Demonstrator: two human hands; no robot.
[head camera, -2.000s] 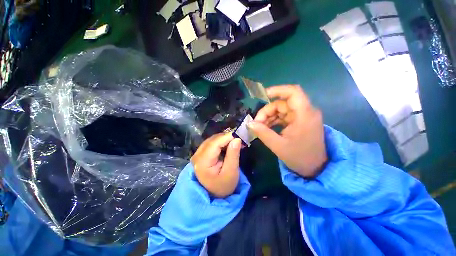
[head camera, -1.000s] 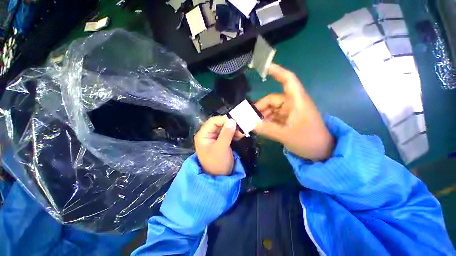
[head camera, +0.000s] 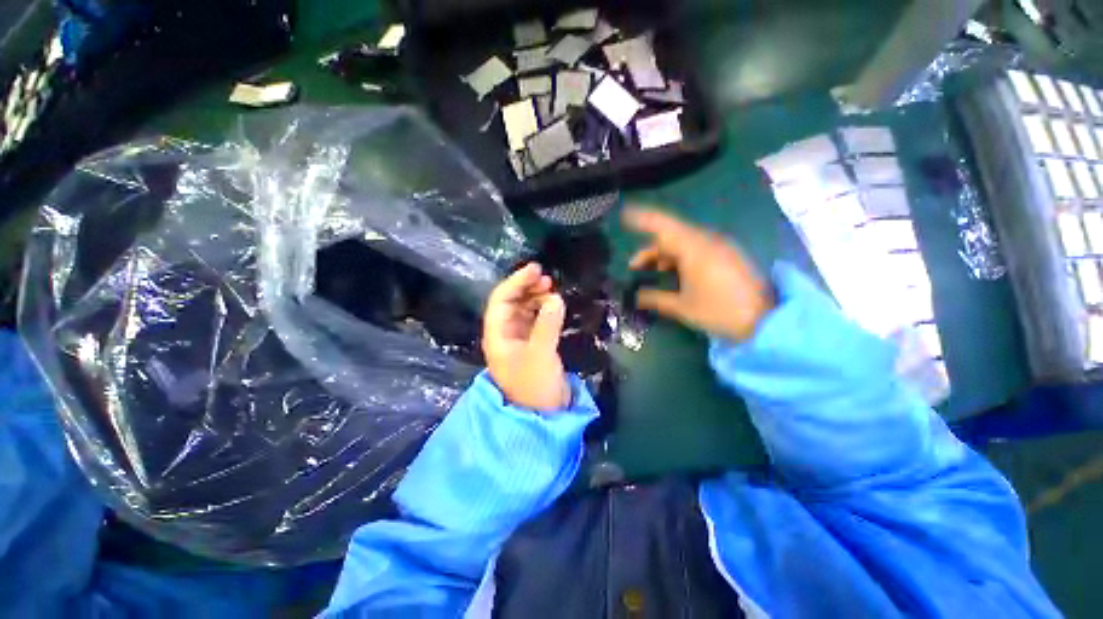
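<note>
My left hand (head camera: 527, 341) is beside the bag mouth, fingers and thumb raised close together; a dark part between them cannot be told from the dark background. My right hand (head camera: 708, 284) is blurred, fingers apart, with nothing visible in it. Dark loose parts (head camera: 581, 284) lie between and beyond the hands. A small pale shiny piece (head camera: 628, 330) shows between the hands. Pale-faced square parts (head camera: 613, 103) lie in a loose heap in the black box (head camera: 605, 180) beyond my hands.
A large clear poly bag (head camera: 157, 351) fills the left, its mouth facing my left hand. Pale adhesive strips (head camera: 865, 236) fan out at right. A tray of white squares (head camera: 1022, 218) stands far right. A round mesh disc (head camera: 577, 208) is at the box edge.
The white-faced part and the grey adhesive piece have left my fingers. My right hand has opened; my left stays near the bag. The view has shifted, showing more of the box and the right-hand tray.
</note>
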